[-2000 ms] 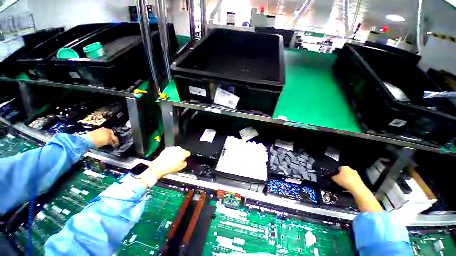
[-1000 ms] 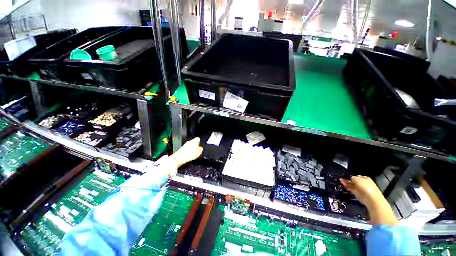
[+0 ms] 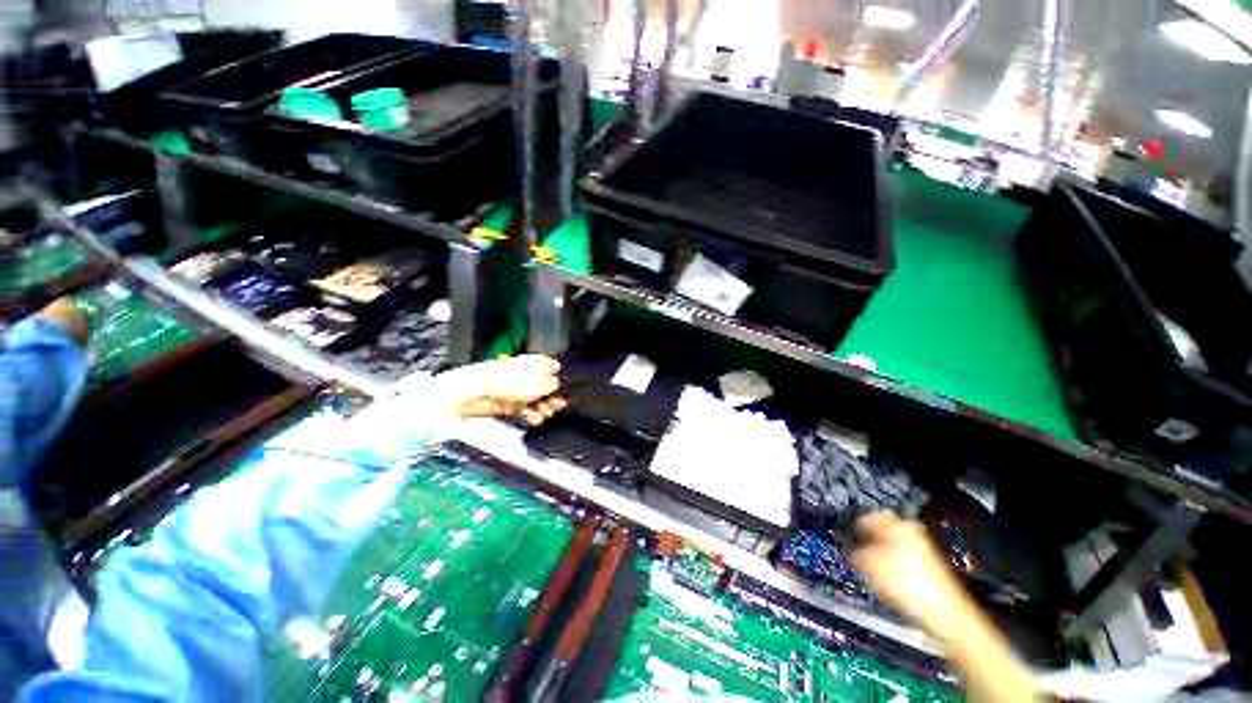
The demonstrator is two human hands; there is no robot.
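My left hand [image 3: 515, 387] is at the front of the black bins on the lower shelf, fingers curled; whether it holds anything is hidden. My right hand [image 3: 899, 563] is blurred, over the front bin of blue components [image 3: 813, 554]; I cannot tell what its fingers hold. White connectors [image 3: 725, 457] fill a bin between my hands. Grey components [image 3: 854, 478] lie right of them. Green circuit boards [image 3: 426, 584] lie in frames with reddish-brown side bars [image 3: 584, 591] below the bins.
The conveyor rail [image 3: 549, 481] runs between boards and bins. Large black totes [image 3: 748, 186] stand on the green-matted upper shelf [image 3: 961, 302]. Metal posts [image 3: 470, 309] hold the rack. Another person's hand [image 3: 62, 323] and blue sleeve are at the far left.
The view has swung left. My right hand has moved left from the dark bin to above the blue components. My left hand stays near the black bins. Another person's arm shows at the left.
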